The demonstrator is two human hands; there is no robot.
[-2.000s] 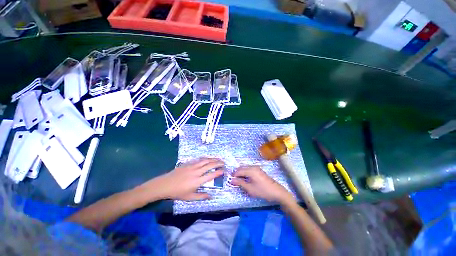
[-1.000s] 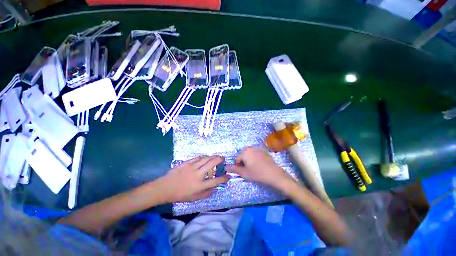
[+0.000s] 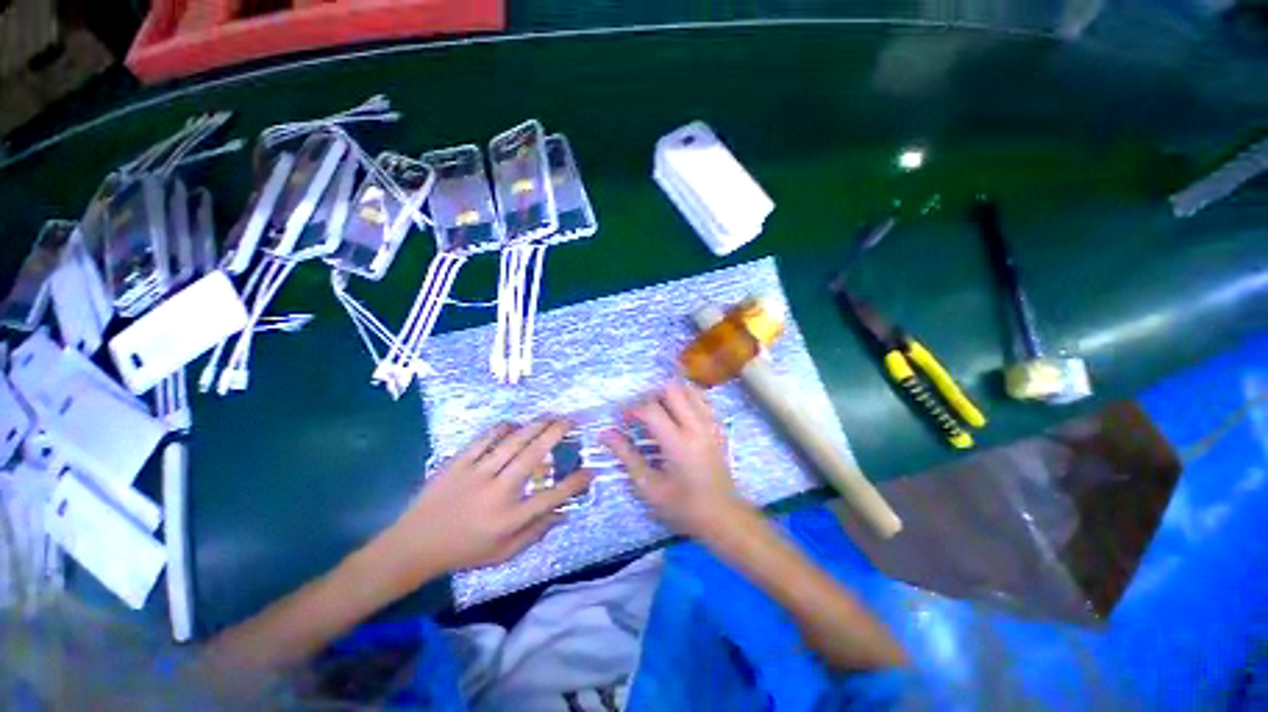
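A small unit [image 3: 566,456] with a dark face and white rim lies on the silvery mat [image 3: 480,559], mostly covered by my left hand. My left hand [image 3: 498,490] rests over it, with thumb and fingers on either side. My right hand [image 3: 676,459] is just right of the unit, fingers curved and spread around the white cables [image 3: 606,454] at its end; whether the fingers pinch a cable is too blurred to tell. The mallet [image 3: 800,420], with amber head and wooden handle, lies on the mat to the right.
Open housings with cables [image 3: 463,202] stand in a row at the back. White covers [image 3: 104,536] are piled at left beside a long white strip [image 3: 177,543]. White slabs [image 3: 712,188] are stacked at back right. Pliers [image 3: 911,369] and a dark-handled tool [image 3: 1022,313] lie right. A red tray [image 3: 306,31] is at the far edge.
The view has turned and shifted, so the bench items appear moved. My left hand stays over the unit. The fingers of my right hand have spread from a closer, curled pose.
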